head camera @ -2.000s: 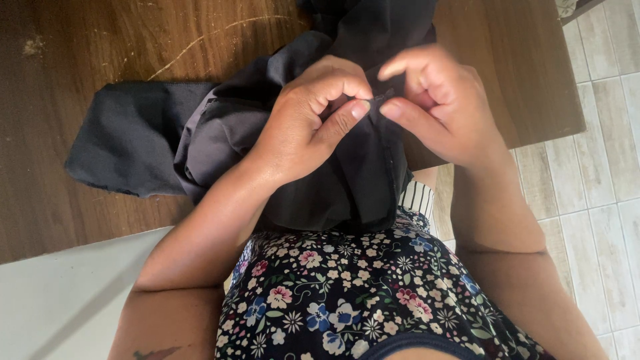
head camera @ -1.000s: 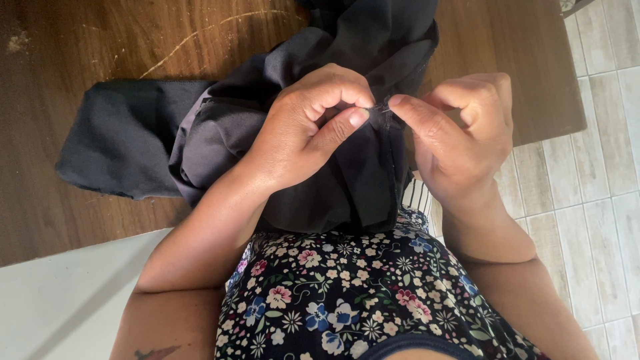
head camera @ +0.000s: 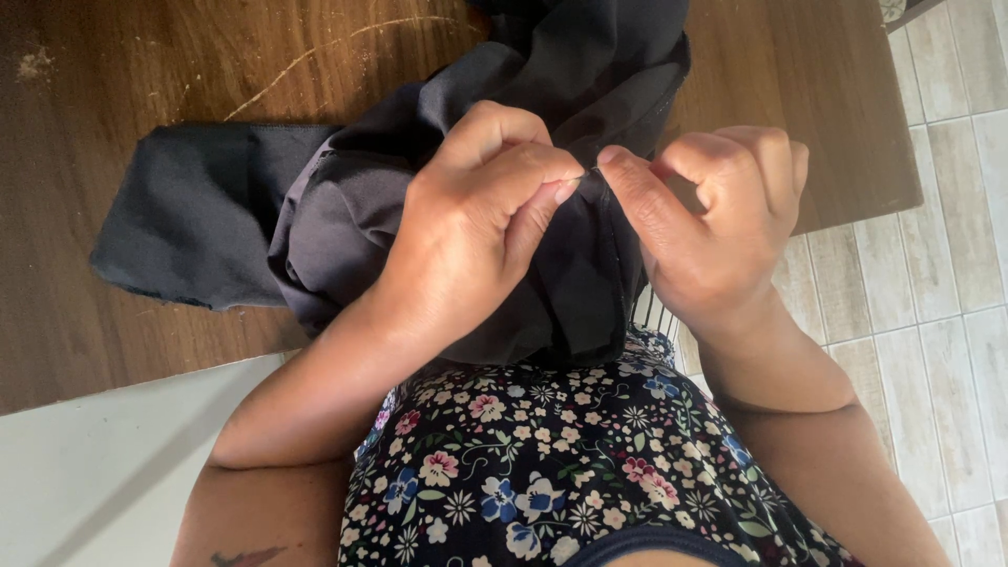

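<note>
A dark garment or piece of black fabric (head camera: 346,205) lies bunched over the table edge and onto my lap. Above it, my left hand (head camera: 488,197) pinches a small bit of the dark cloth or thread between thumb and forefinger. Close to those fingertips, on the right, is my right hand (head camera: 709,205), thumb pointing at the pinched spot and fingers curled. Fine threads seem to show between the two hands; whether the right fingers grip one is too small to tell.
The brown wooden table (head camera: 787,102) bears scratches and pale specks. Its right corner ends over a floor of wood-look tiles (head camera: 890,276). A pale surface (head camera: 134,465) lies below the table's front edge at left. My floral top is close below the fabric.
My right hand has moved from its raised pose of two seconds ago to beside the left fingertips, its thumb now extended toward them. The left hand keeps its pinch in nearly the same place.
</note>
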